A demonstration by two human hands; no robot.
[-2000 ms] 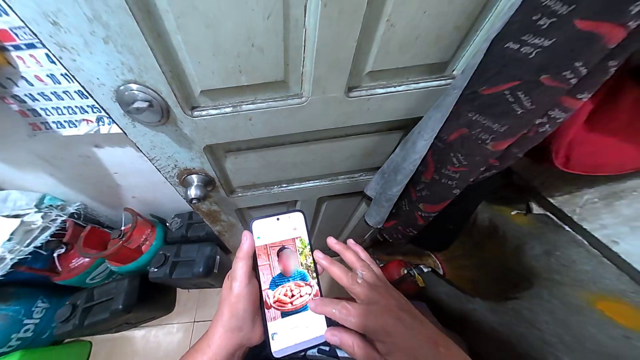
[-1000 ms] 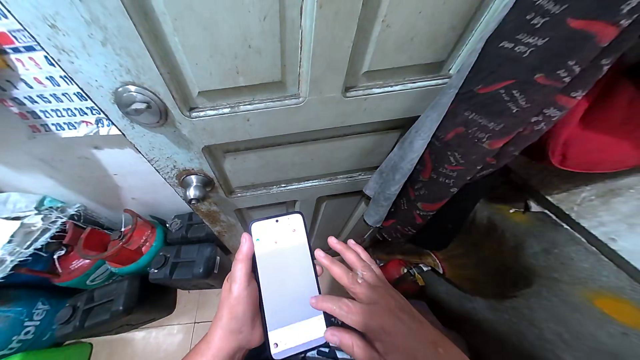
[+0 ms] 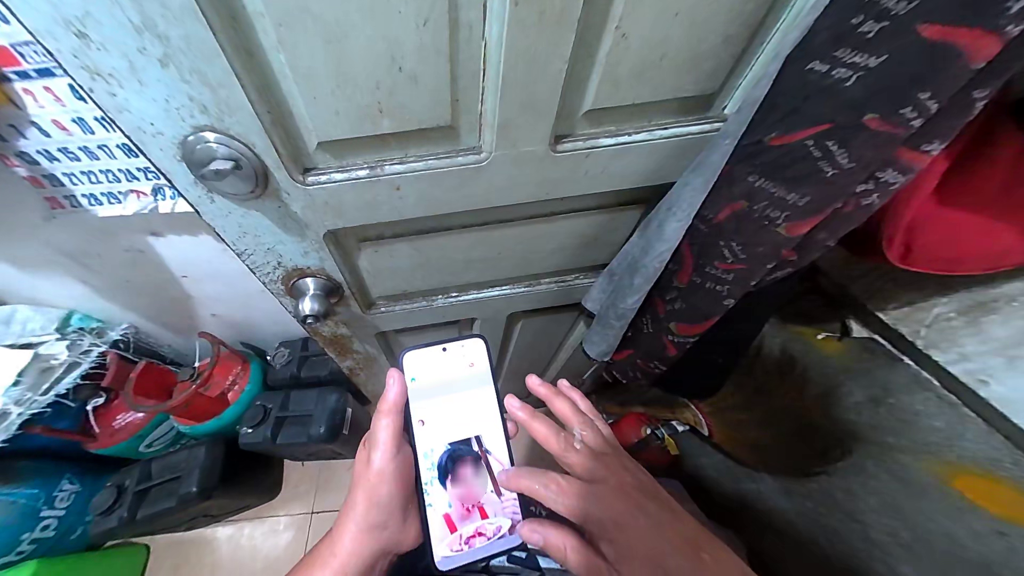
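A smartphone (image 3: 456,400) stands upright in my left hand (image 3: 380,472), its lit screen facing me. The screen shows a mostly white page with a picture of a person and a plate of food in its lower part. My right hand (image 3: 588,472) is at the phone's right edge, fingers spread, with the fingertips close to the lower screen; whether they touch it I cannot tell.
Ahead is a worn panelled door (image 3: 512,184) with a deadbolt (image 3: 224,166) and a round knob (image 3: 314,298). Gas cylinders (image 3: 212,392) and black jerrycans (image 3: 296,424) stand at left. A chilli-print curtain (image 3: 752,192) hangs at right, near a broom (image 3: 776,408).
The screen has gone from one food picture, through a nearly blank page, to a different picture low on the screen. Both hands have stayed in about the same place.
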